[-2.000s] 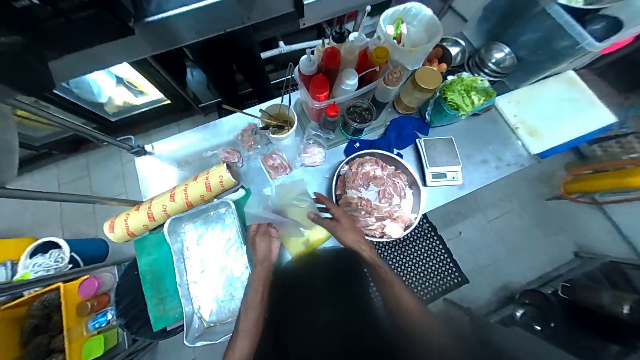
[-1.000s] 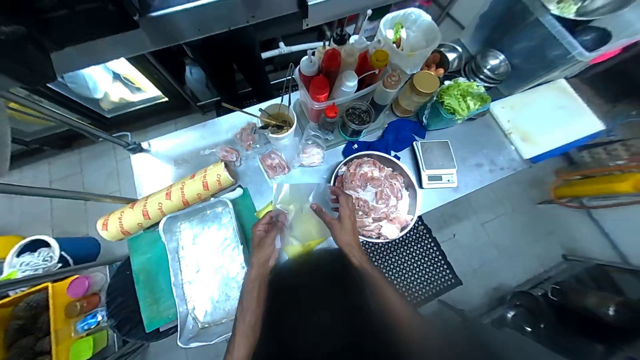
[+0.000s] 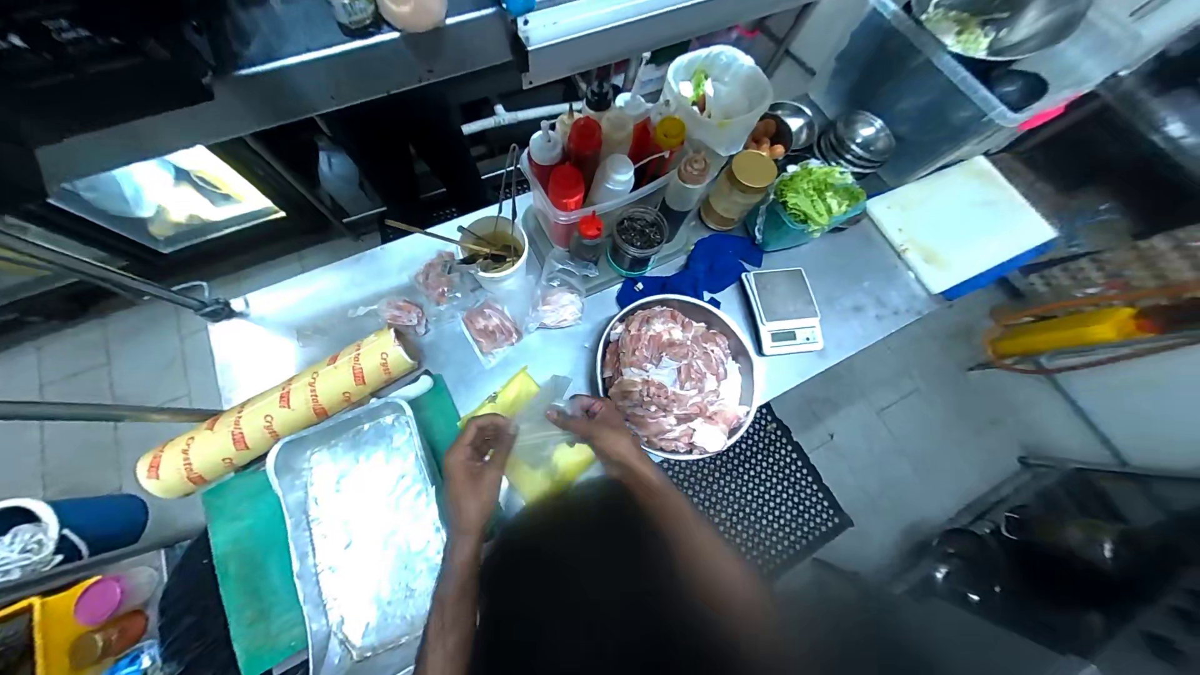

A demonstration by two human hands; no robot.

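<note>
My left hand (image 3: 483,459) and my right hand (image 3: 600,427) hold a clear plastic bag (image 3: 539,433) between them, each pinching a side of it. Under and behind the bag lies a yellow plastic packet (image 3: 506,398), partly hidden by my hands and head. Just right of my right hand stands a round metal bowl (image 3: 756,375) heaped with raw sliced meat (image 3: 670,361). A white digital scale (image 3: 784,305) sits beside the bowl. Several small bags of meat (image 3: 491,328) lie beyond my hands. Whether the held bag is unsealed, I cannot tell.
Left are a metal tray (image 3: 375,525), green boards (image 3: 253,562) and a cling film roll (image 3: 277,412). Behind stand a tub with utensils (image 3: 494,258), a bin of sauce bottles (image 3: 562,225), a blue cloth (image 3: 708,267) and a lettuce container (image 3: 806,220). A white cutting board (image 3: 961,225) lies right.
Both hands and the clear bag have shifted within the same area in front of me. The bag stood spread between my hands a second ago and now looks lower and more bunched.
</note>
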